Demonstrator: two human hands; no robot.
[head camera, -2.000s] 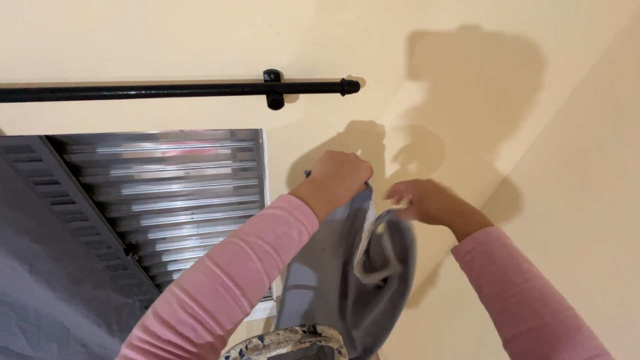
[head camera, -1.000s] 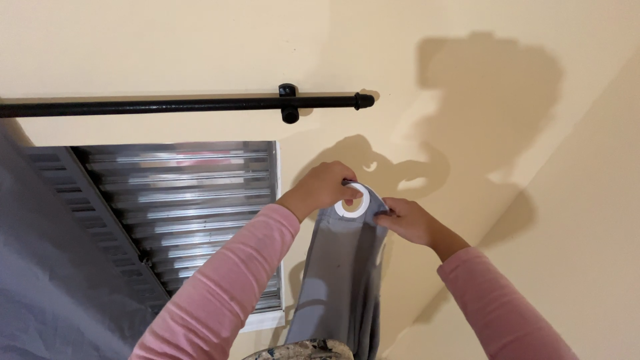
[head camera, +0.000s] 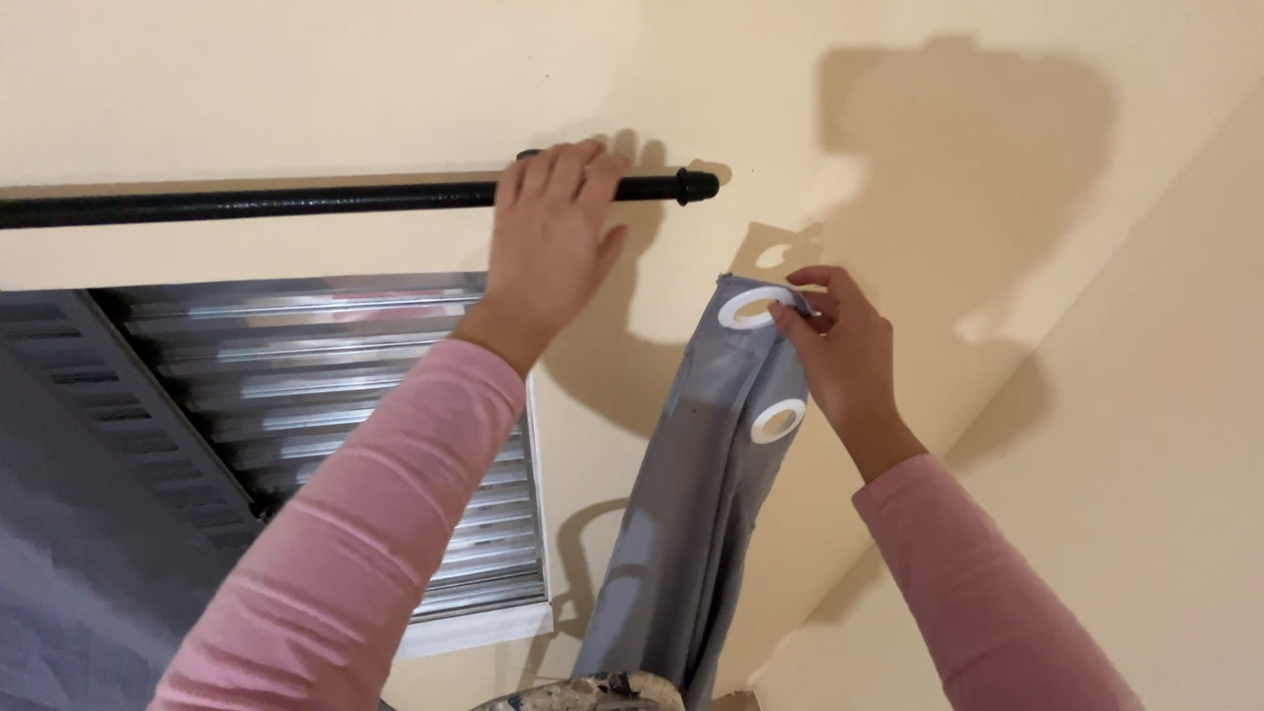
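Note:
My left hand (head camera: 553, 237) lies over the black curtain rod (head camera: 346, 197) near its right end, covering most of the wall bracket; whether the fingers grip the rod is hard to tell. The rod's end cap (head camera: 698, 186) sticks out to the right of the hand. Below and to the right, my right hand (head camera: 839, 355) pinches the top edge of a grey-blue eyelet curtain (head camera: 681, 464) beside a white ring (head camera: 736, 312). A second white ring (head camera: 778, 421) shows lower on the folded fabric, which hangs down apart from the rod.
A window with metal slats (head camera: 296, 385) is behind my left arm. Dark grey-blue fabric (head camera: 69, 553) covers the lower left. A stained, rounded object (head camera: 602, 693) stands at the bottom edge under the curtain. A wall corner runs diagonally at the right.
My left hand has let go of the curtain and moved up to the rod. My right hand still holds the curtain's top edge, and a second ring now shows.

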